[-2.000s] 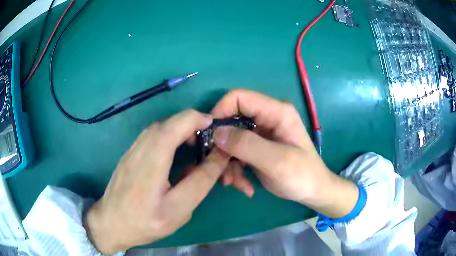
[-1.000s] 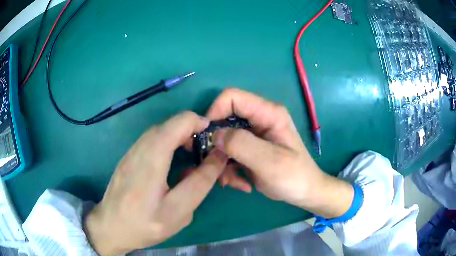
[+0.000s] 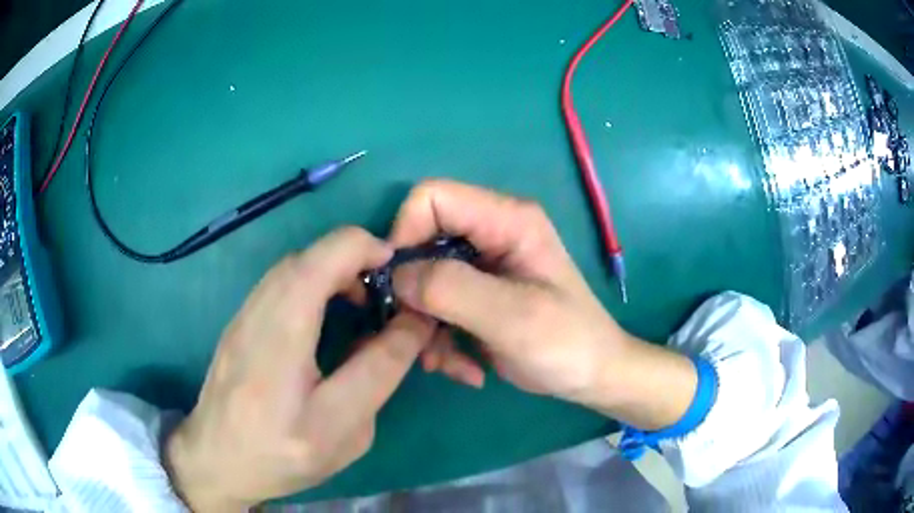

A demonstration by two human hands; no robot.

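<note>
A small dark circuit board in a dark frame (image 3: 437, 250) is held between both hands above the green mat. My left hand (image 3: 291, 376) pinches its left edge between thumb and fingers. My right hand (image 3: 521, 311) has its thumb pressed over the board's face, with fingers behind the far edge. The thumbs and fingers hide most of the board, and whether board and frame are joined cannot be told. My right wrist wears a blue strap (image 3: 692, 416).
A black test probe (image 3: 251, 211) lies left, tip toward the hands. A red probe (image 3: 593, 190) lies right. A teal-edged multimeter (image 3: 22, 250) is far left. A clear blister tray (image 3: 802, 150) is right, with dark parts (image 3: 888, 140) beyond. A loose board (image 3: 658, 16) lies at the top.
The whole view has shifted slightly, so mat items and hands appear further left. My right thumb now covers more of the board's face. Both hands keep their hold.
</note>
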